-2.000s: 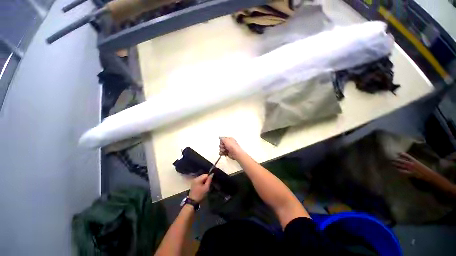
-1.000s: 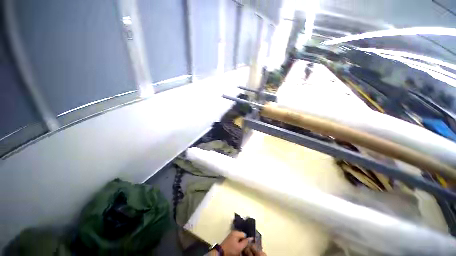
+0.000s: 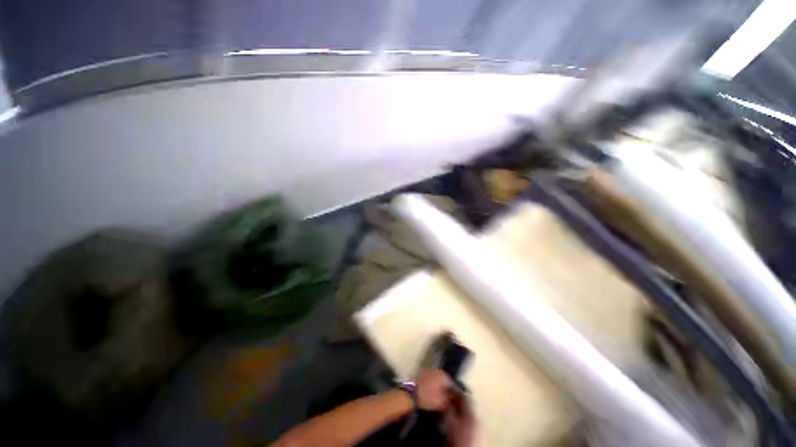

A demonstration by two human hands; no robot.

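Observation:
The frame is blurred. My left hand (image 3: 431, 390), with a band at the wrist, is at the near end of the cream table and is on a small black cloth bundle (image 3: 454, 356). My right hand (image 3: 460, 420) is close beside it at the bundle's near side, partly hidden and blurred; what its fingers hold cannot be told. The bundle sticks out beyond my fingers over the table top (image 3: 408, 316).
A white roll (image 3: 524, 319) lies across the table. Rolls on a rack (image 3: 672, 240) are at the right. A green sack (image 3: 262, 266) and a tan sack (image 3: 131, 306) stand on the floor at left. Orange-tan pieces (image 3: 249, 375) lie on the floor. A white wall (image 3: 262, 131) runs behind.
The view has swung left and down, bringing the tan sack and orange-tan floor pieces into view. My hands stay close together at the black bundle, which was flat on the table two seconds ago.

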